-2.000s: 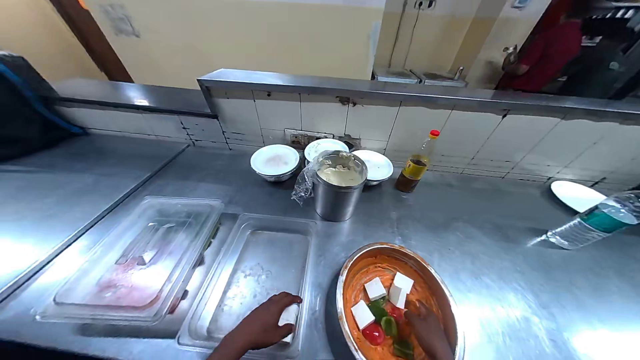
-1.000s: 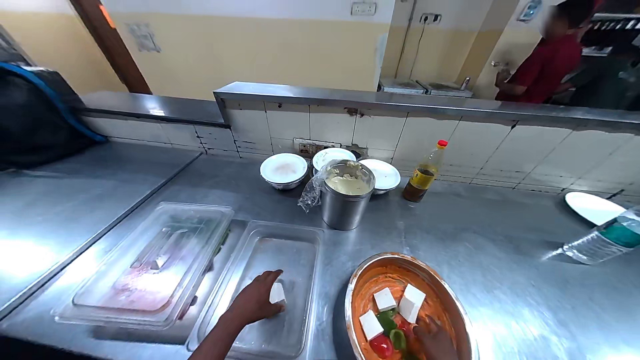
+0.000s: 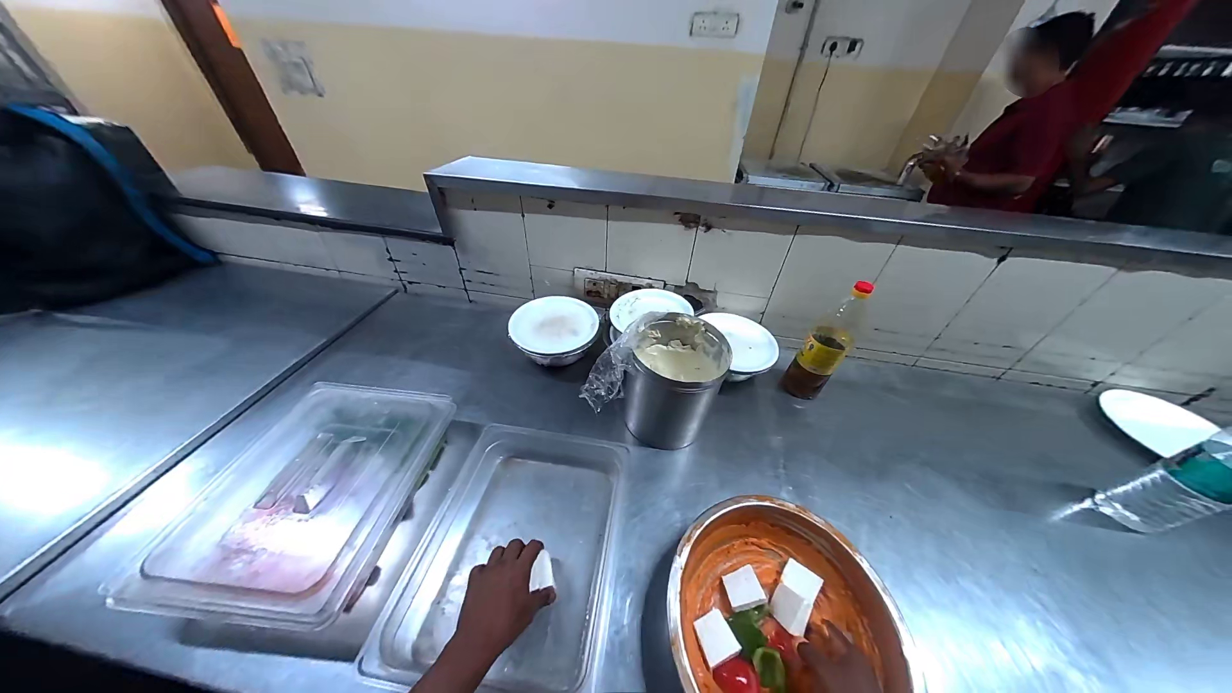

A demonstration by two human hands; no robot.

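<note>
My left hand point(image 3: 505, 597) is over a clear plastic tray point(image 3: 613, 539), its fingers closed on a white block point(image 3: 542, 571) that looks like paneer. In the round metal bowl point(image 3: 890, 602), orange marinade coats the inside, and white cubes point(image 3: 743, 587), green pepper pieces point(image 3: 748, 630) and red pieces point(image 3: 736, 676) lie on it. My right hand point(image 3: 835, 659) reaches into that bowl at its lower right, fingertips against the red pieces and marinade. Whether it holds a piece cannot be seen.
A lidded plastic container point(image 3: 289, 520) sits left of the tray. Behind stand a steel canister point(image 3: 664, 409) of pale paste, covered bowls point(image 3: 553, 327) and an oil bottle point(image 3: 826, 346). A plastic bottle point(image 3: 1155, 496) lies near a white plate point(image 3: 1155, 421). Beyond the ledge stands a person point(image 3: 1020, 144).
My left hand, with the white block, has moved up from the tray's lower right corner to further inside it. My right hand stays in the bowl. The view has shifted a little.
</note>
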